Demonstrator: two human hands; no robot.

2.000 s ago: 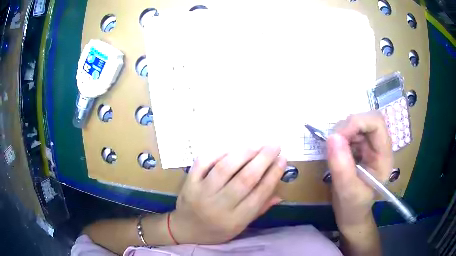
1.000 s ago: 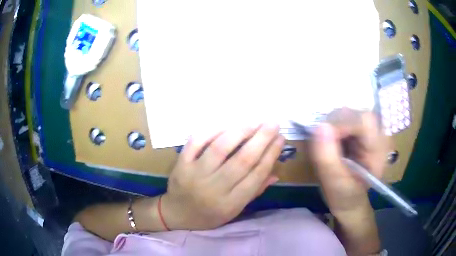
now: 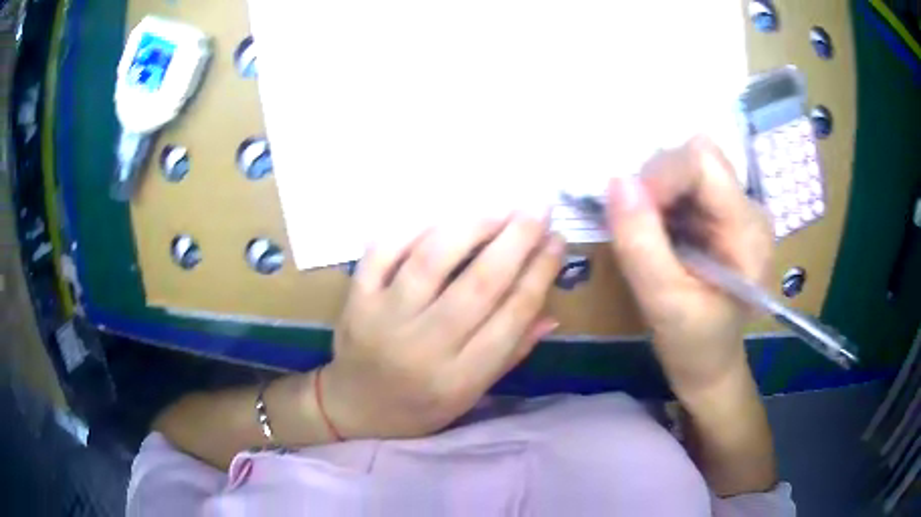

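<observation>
The record sheet (image 3: 485, 111) is glared almost to blank white; a few ruled lines show at its lower edge near the pen tip. My left hand (image 3: 444, 323) lies flat on the sheet's lower edge with its fingers spread, holding nothing. My right hand (image 3: 692, 252) grips a clear gel pen (image 3: 762, 303), its dark tip at the ruled part of the sheet, just right of my left fingertips. Whether the tip touches the paper is too blurred to tell.
A pocket calculator (image 3: 790, 172) with pink keys lies right of the sheet. A white correction fluid bottle (image 3: 157, 76) lies to its left, nozzle towards me. Both are on the tan perforated tray (image 3: 217, 207), with round parts in its holes, on a green mat (image 3: 96, 232).
The sheet, tray, bottle and calculator have shifted up in the view. The pen tip has moved left along the sheet's lower edge, closer to my left hand, which has stayed on the sheet.
</observation>
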